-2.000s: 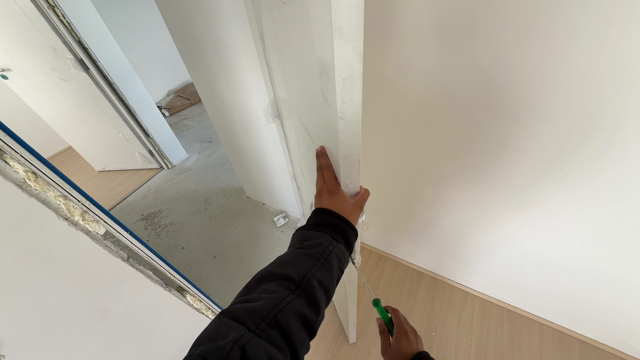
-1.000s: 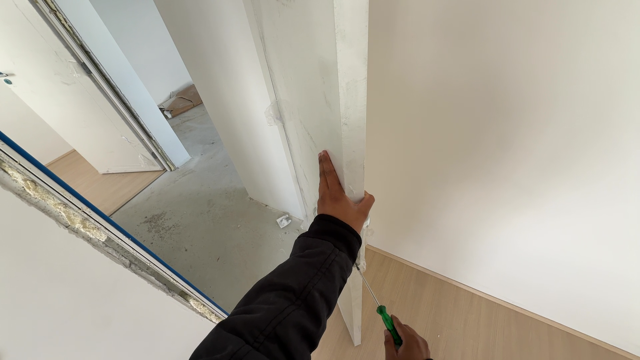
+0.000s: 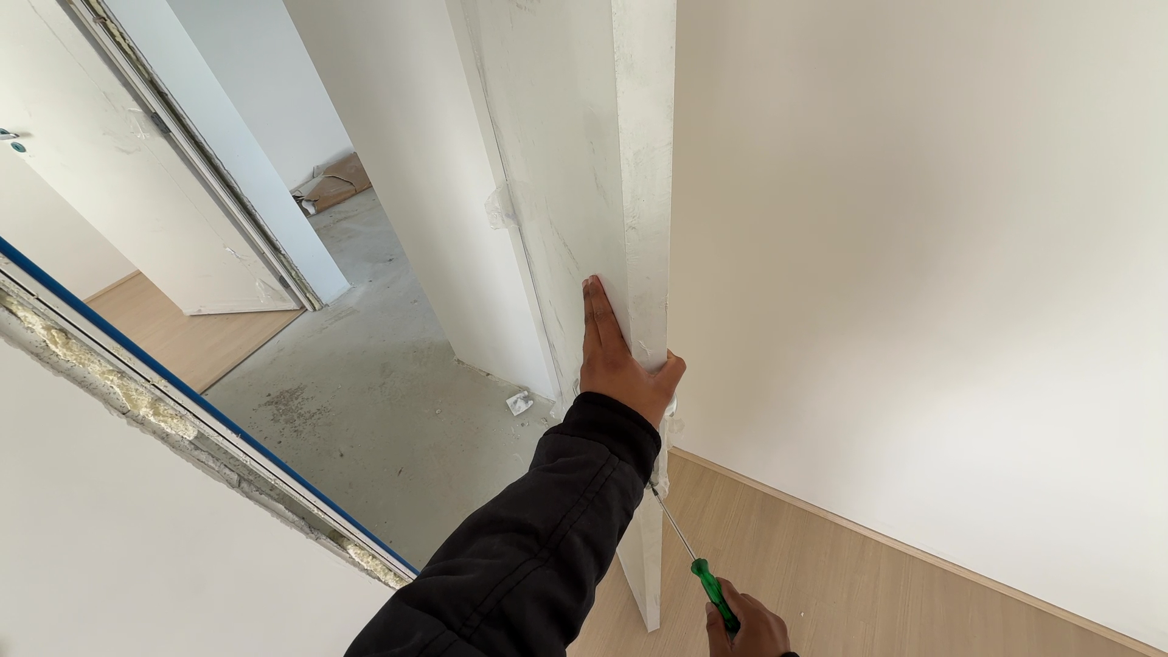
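Observation:
A white door (image 3: 575,137) stands open at the centre, its narrow edge facing me. My left hand (image 3: 628,356) grips that edge, fingers flat on the left face and thumb around the right side. Below it, my right hand (image 3: 748,620) holds a screwdriver with a green handle (image 3: 714,593). The screwdriver's thin shaft points up and left to the door edge, its tip close to the edge just under my left wrist. What the tip touches is too small to tell. My black left sleeve hides part of the door's lower portion.
A door frame with a blue strip (image 3: 182,388) and exposed foam crosses the left. Beyond it are a bare concrete floor (image 3: 392,401) with a small white scrap (image 3: 519,402), another door (image 3: 119,155) and brown cardboard (image 3: 336,182). A white wall (image 3: 912,274) and wood-look floor (image 3: 821,584) lie right.
My right hand and the screwdriver have shifted slightly against the door since two seconds ago. My left hand keeps its hold on the door edge.

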